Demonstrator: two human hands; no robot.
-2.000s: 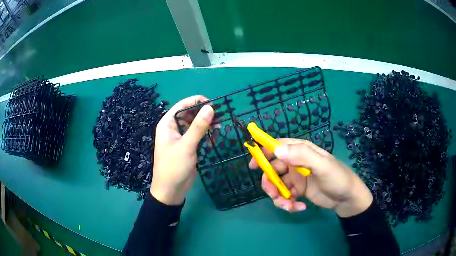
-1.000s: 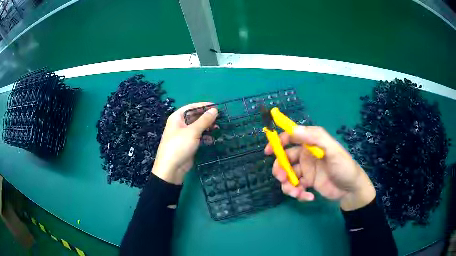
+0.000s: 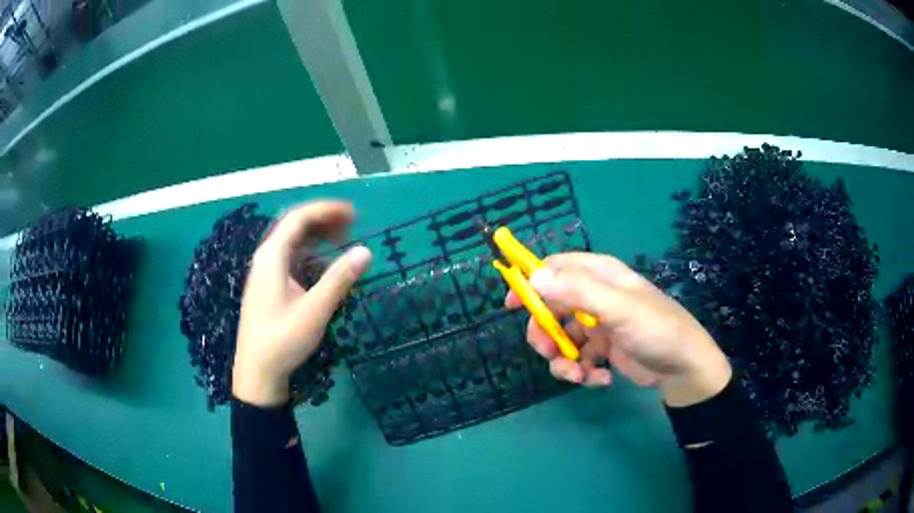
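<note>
A black sprue frame (image 3: 421,336) with rows of small moulded parts lies tilted mid-bench. My left hand (image 3: 296,301) is at its left end, over the edge of the left heap of cut parts (image 3: 215,311). Its thumb and fingers are apart, the fingers are blurred, and I see nothing held. My right hand (image 3: 626,326) holds yellow-handled side cutters (image 3: 536,301). Their dark jaws are over the upper rows of the frame; I cannot tell whether they touch it.
The right heap of cut parts (image 3: 777,291) spreads right of my right hand. A stack of sprue frames (image 3: 70,291) stands at far left. A dark lattice block (image 3: 902,346) is cut off at the right edge. A pale strip (image 3: 561,146) runs along the bench's far side.
My left hand has let go of the frame's upper left corner and moved left, its fingers opening. The frame now lies on the bench. The cutters have shifted slightly left in view.
</note>
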